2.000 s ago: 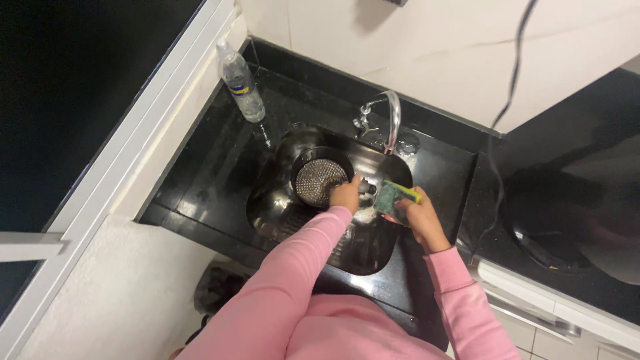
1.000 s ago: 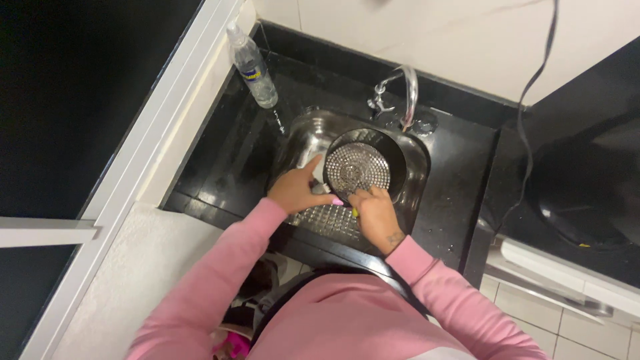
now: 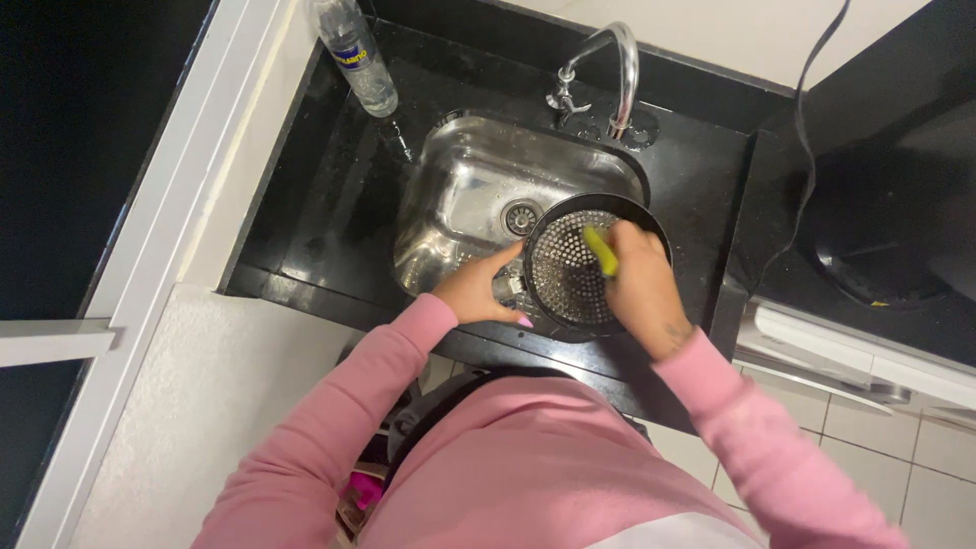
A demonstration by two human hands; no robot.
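A dark round pan point(image 3: 560, 267) is tilted over the right front part of the stainless steel sink point(image 3: 473, 194), its outer base with a dimpled metal disc facing up. My left hand point(image 3: 480, 288) holds it at its left side, thumb and fingers spread about the rim near a metal bracket. In my right hand point(image 3: 644, 282) is a yellow-green sponge point(image 3: 601, 250), pressed on the right part of the disc. My palm hides part of the sponge and the pan's right edge.
Behind the sink rises a curved chrome faucet point(image 3: 627, 76). A clear plastic bottle point(image 3: 366, 69) stands at the back left of the black countertop point(image 3: 328, 198). A dark cord point(image 3: 804, 145) hangs at right, beside a black cooktop point(image 3: 900, 191).
The pan has moved toward the front right of the sink, and the drain now shows. My right hand has moved onto the disc with the sponge.
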